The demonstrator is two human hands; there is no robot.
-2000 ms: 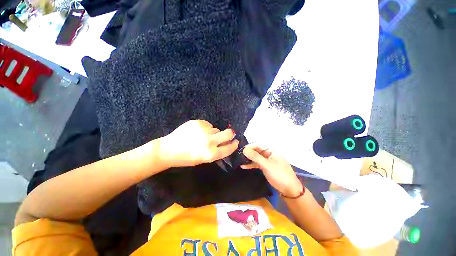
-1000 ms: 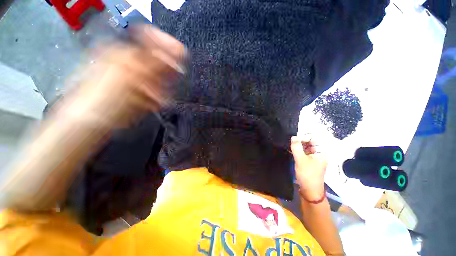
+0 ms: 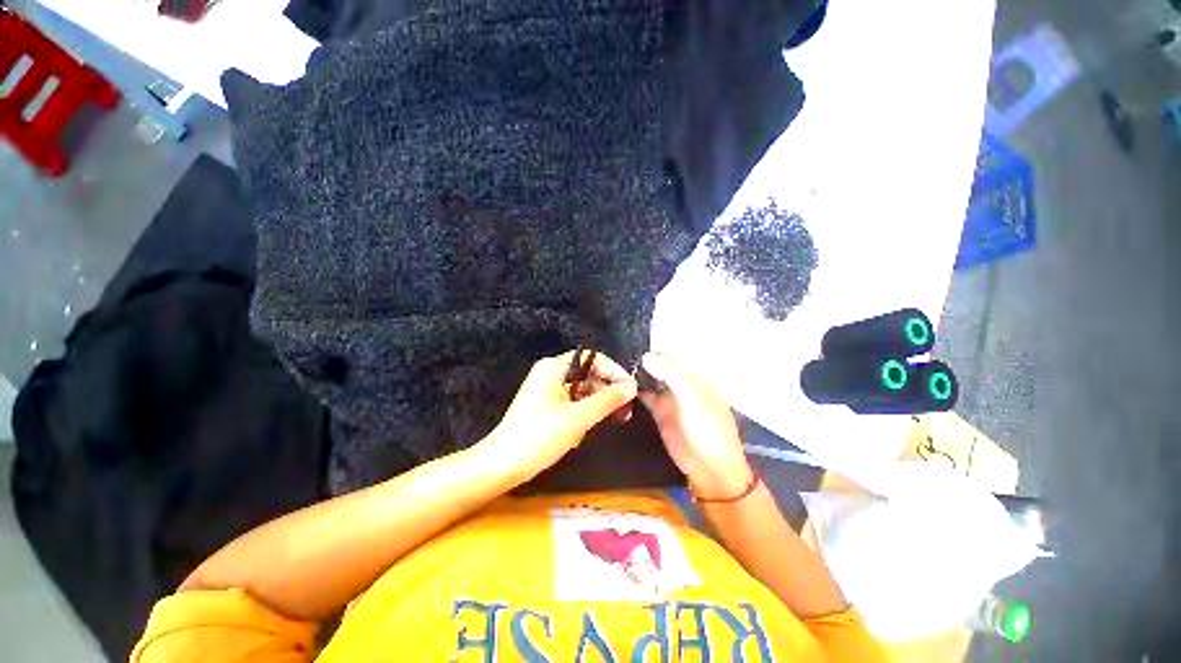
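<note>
A large black garment [image 3: 453, 220] with a speckled, nubbly surface lies across the lap and table. My left hand [image 3: 551, 408] is over its near right part, with a small dark tool [image 3: 583, 370], possibly thread snips, held among the fingers. My right hand [image 3: 693, 427] is just to the right, its thumb and fingers closed on a small dark bit, seemingly the garment's edge. The fingertips of both hands meet. A tiny pale glint shows between them; I cannot tell whether it is a needle. Any thread is too fine to see.
Small black pieces [image 3: 767, 257] lie in a pile on the white table [image 3: 894, 168]. Several black thread cones [image 3: 861, 365] lie near it. A white plastic bag [image 3: 913, 557] and green-capped bottle [image 3: 1008, 619] are lower right. A black garment heap [image 3: 143, 389] and red stool [image 3: 45, 91] are left.
My left hand, blurred and raised at the left a second ago, is back beside my right hand. The view has shifted, and the garment's near part lies differently, with more speckled cloth showing.
</note>
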